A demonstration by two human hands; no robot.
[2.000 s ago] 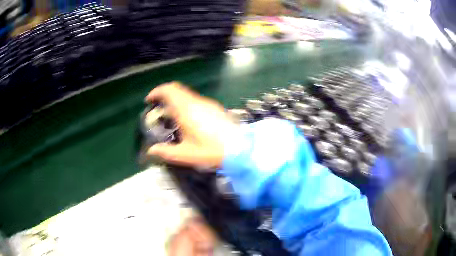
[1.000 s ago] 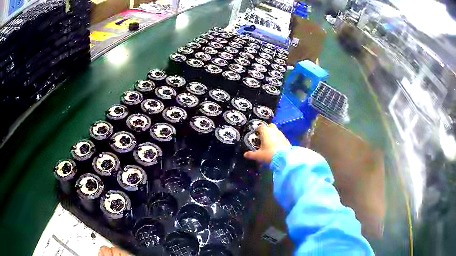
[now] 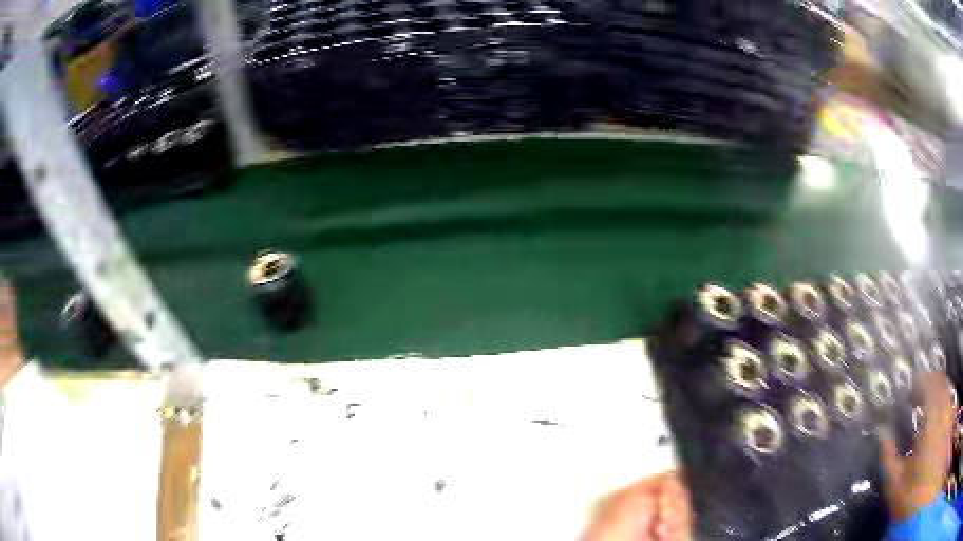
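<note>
The black pocketed tray (image 3: 718, 476) lies at the lower right on the white worktable (image 3: 444, 454), with rows of cylindrical units (image 3: 748, 368) with pale rings standing in it. My left hand (image 3: 646, 511) is at the tray's left edge, cut off by the bottom of the picture; its grip is hidden. My right hand (image 3: 921, 449), blurred, is over the tray's right part, with a blue sleeve below it; whether it holds a unit cannot be told. One more cylindrical unit (image 3: 277, 283) stands on the green belt, left of the tray.
The green conveyor belt (image 3: 475, 259) runs across behind the table. A white perforated upright (image 3: 90, 227) stands at the left, partly hiding a dark unit on the belt. Stacked black trays (image 3: 507, 79) are beyond the belt. Another person's hand (image 3: 6, 322) shows at the left edge.
The view has swung left, so the tray now lies at the right and the belt fills the middle. My right hand remains over the tray; a unit on the belt has come into view.
</note>
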